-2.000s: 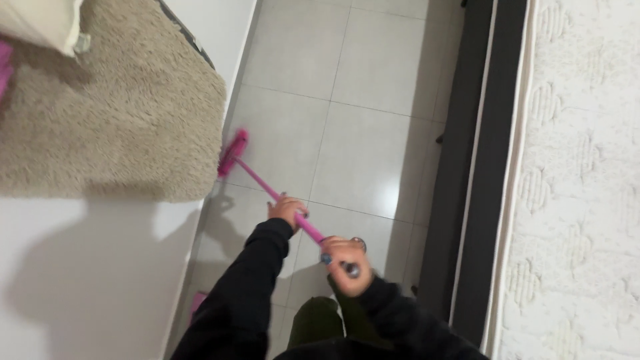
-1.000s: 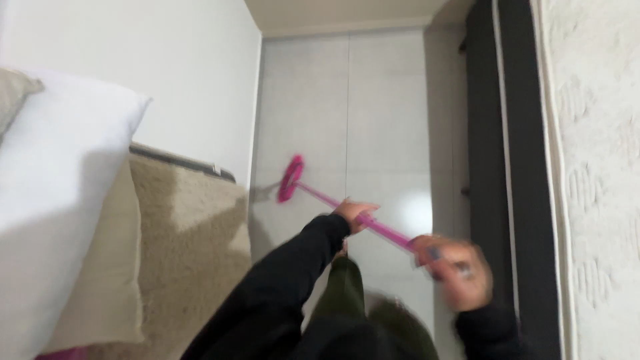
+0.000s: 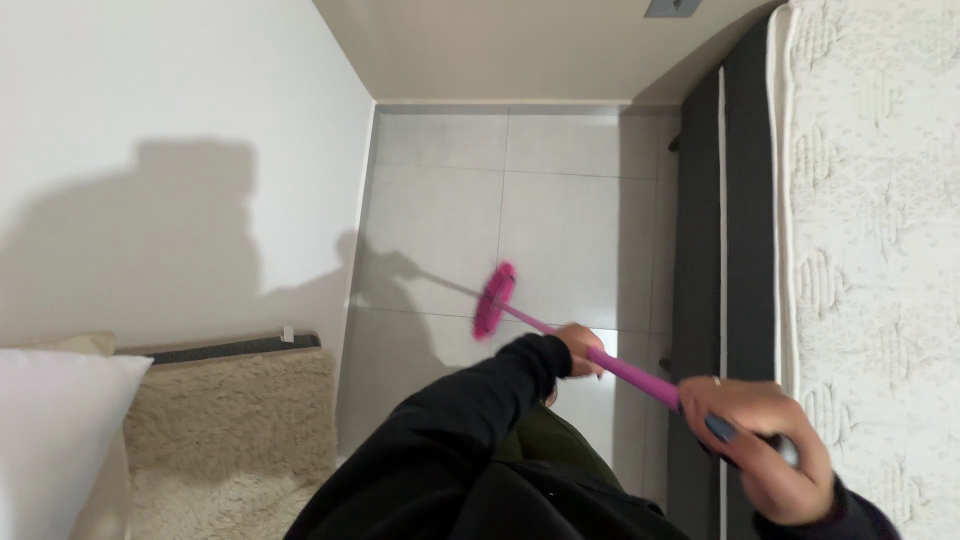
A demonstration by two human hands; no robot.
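Note:
A long pink pole (image 3: 637, 379) runs from the lower right toward the middle of the view. At its far end is a broom head with bright pink bristles (image 3: 494, 301), slightly blurred, over the grey tiled floor (image 3: 570, 247). My left hand (image 3: 580, 349) is wrapped around the pole partway along. Closer to me, my right hand (image 3: 757, 442) grips the pole near its dark and grey top end. Whether the bristles touch the tiles cannot be told.
On the right stands a bed base with dark sides (image 3: 697, 300) and a white patterned mattress (image 3: 877, 247). Lower left are a shaggy beige rug (image 3: 225, 420) and a white pillow (image 3: 60, 427). A white wall (image 3: 187, 82) and a beige wall (image 3: 510, 52) meet at a corner.
The broom head has moved away from the left wall toward the middle of the floor. Both hands have stayed on the pole. The view has shifted, showing more of the far wall.

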